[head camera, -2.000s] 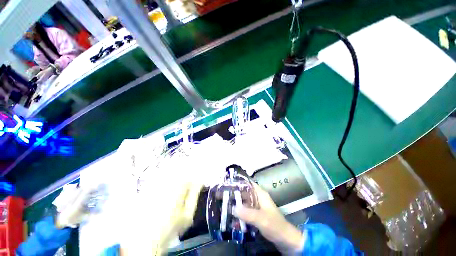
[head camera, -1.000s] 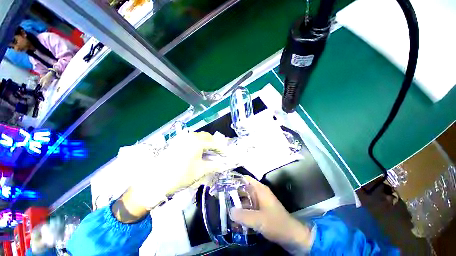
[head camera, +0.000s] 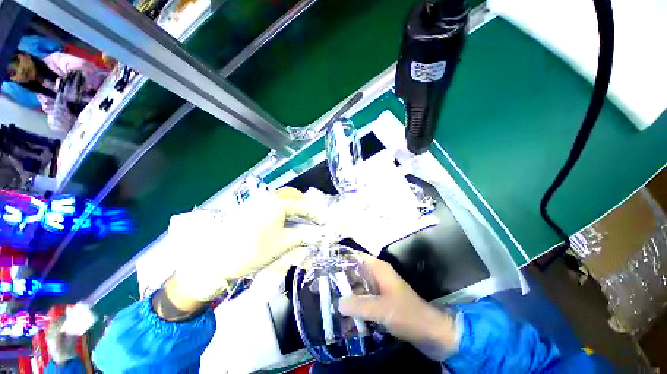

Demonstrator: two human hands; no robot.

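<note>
A clear, glossy lamp body section (head camera: 333, 303) with white bars inside lies at the near edge of the white and black holding fixture (head camera: 446, 252). My right hand (head camera: 387, 307) is closed round its right side, thumb on the shell. My left hand (head camera: 274, 230), in a cream-yellow glove, is at the joint above the shell, fingers bent; glare hides what its fingertips touch. Another clear lobe (head camera: 341, 155) stands at the fixture's far side, and a smaller clear piece (head camera: 251, 188) is left of it.
A black electric screwdriver (head camera: 430, 77) hangs above the fixture's far right, its cord curving down right. A white foam sheet (head camera: 585, 62) is at upper right. A metal post (head camera: 197, 80) crosses upper left. A brown box with clear wrap (head camera: 632, 270) is lower right. A person (head camera: 58, 80) sits far left.
My left hand has moved from the lower left up to the joint above the shell. My right hand keeps its hold. The view has shifted, and the screwdriver appears larger.
</note>
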